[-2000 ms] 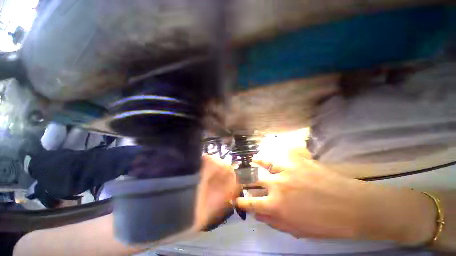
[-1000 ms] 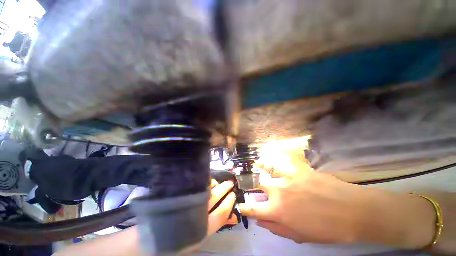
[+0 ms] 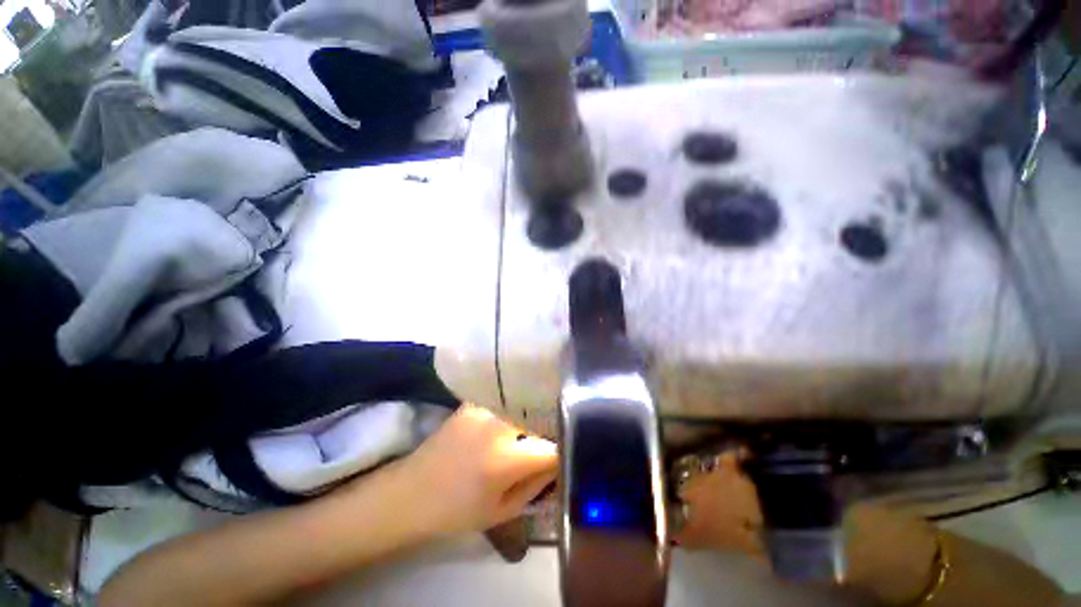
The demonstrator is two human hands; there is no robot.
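Observation:
The white sewing machine head (image 3: 830, 308) fills the centre and right, with dark round holes on top. A shiny metal guard (image 3: 611, 474) stands in front of it and hides the needle area. Black fabric (image 3: 344, 374), joined to pale cloth (image 3: 320, 451), runs from the left to my left hand (image 3: 480, 468). My left hand is bent, with dark fabric between its fingers; the fingertips are partly hidden. My right hand (image 3: 717, 504) is under the head, partly hidden by the guard and the dark tension assembly (image 3: 806, 510). Its fingertips are hidden.
Grey-white and black garment pieces (image 3: 178, 255) are bunched at the left. A grey knurled post (image 3: 545, 107) rises from the head. A pale crate (image 3: 759, 59) with pink pieces and a blue crate (image 3: 607, 48) are behind. A cardboard edge (image 3: 48, 545) is at lower left.
The view has shifted up and back from under the head; its top, the guard and the garment pile now show. Both hands remain close together by the needle area.

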